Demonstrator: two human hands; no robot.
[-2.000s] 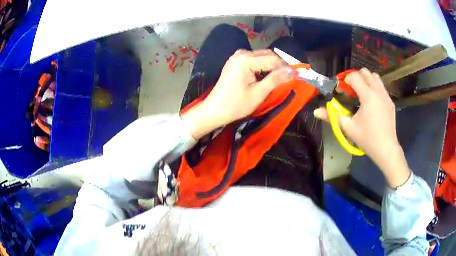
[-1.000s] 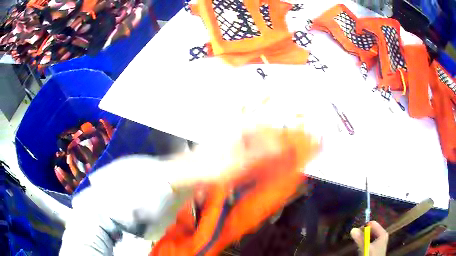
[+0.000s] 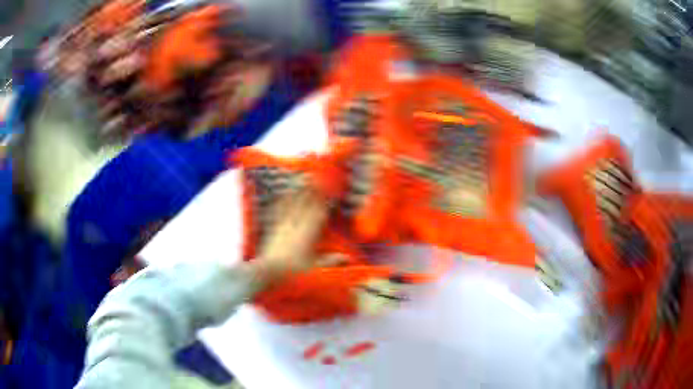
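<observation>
The frame is strongly blurred. My left hand [image 3: 292, 235] reaches onto the table over an orange bag [image 3: 300, 296] at the near left of a group of bags. The hand touches or overlaps the bag; whether the fingers grip it cannot be told. More orange bags with dark-and-cream patterned panels lie behind it, one with a thin yellow-orange strip [image 3: 444, 118]. My right hand and the scissors are out of the picture.
The white table [image 3: 456, 334] has small orange-red scraps [image 3: 338, 352] near its front. More orange bags [image 3: 653, 243] lie at the right. A blue bin [image 3: 144, 182] stands left, with a heap of orange and dark pieces [image 3: 182, 53] behind.
The view has swung up and left over the table. My left arm has moved from the lap area to the bags on the table. My right hand and the scissors have left the picture.
</observation>
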